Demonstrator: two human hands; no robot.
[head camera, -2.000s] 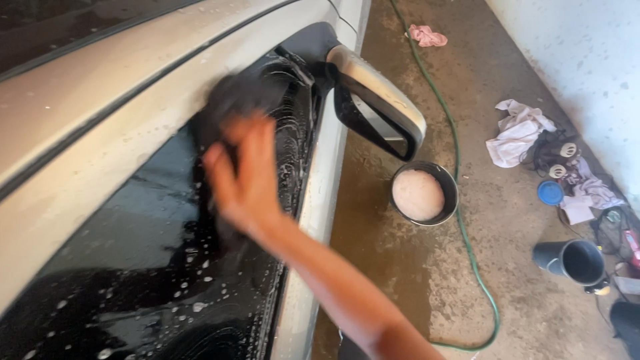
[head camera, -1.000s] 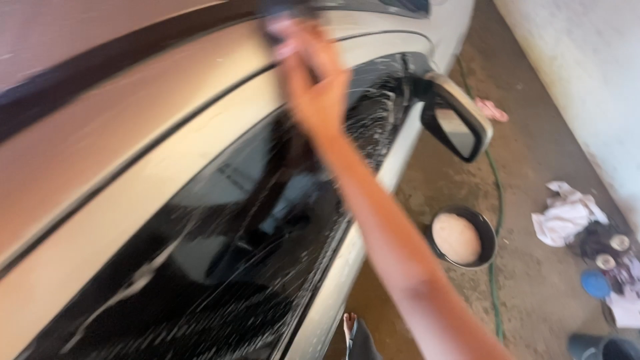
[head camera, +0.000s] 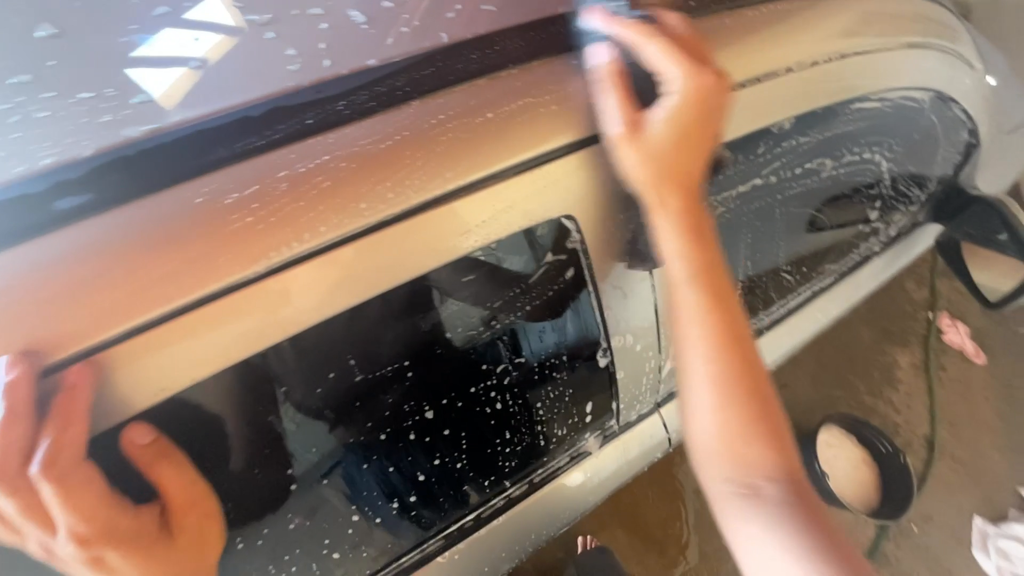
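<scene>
At the roof edge of a beige car (head camera: 448, 172), my right hand (head camera: 668, 104) grips a dark sponge or cloth (head camera: 636, 68), blurred and partly behind the fingers. My left hand (head camera: 104, 480) rests with spread fingers on the car's upper door frame at the lower left, and nothing shows in it. Between the hands lies a dark side window (head camera: 480, 368) dotted with water drops and suds. Soapy streaks cover the front side window (head camera: 832, 184).
The side mirror (head camera: 988, 248) juts out at the right. Below it on the wet floor stand a black bucket of suds (head camera: 864, 468), a green hose (head camera: 930, 384) and a pink cloth (head camera: 964, 336). A white cloth (head camera: 1000, 544) lies at the lower right corner.
My right hand has gone from the front window up to the roof edge, still with the dark thing. My left hand has come into view on the car. The view has shifted along the car.
</scene>
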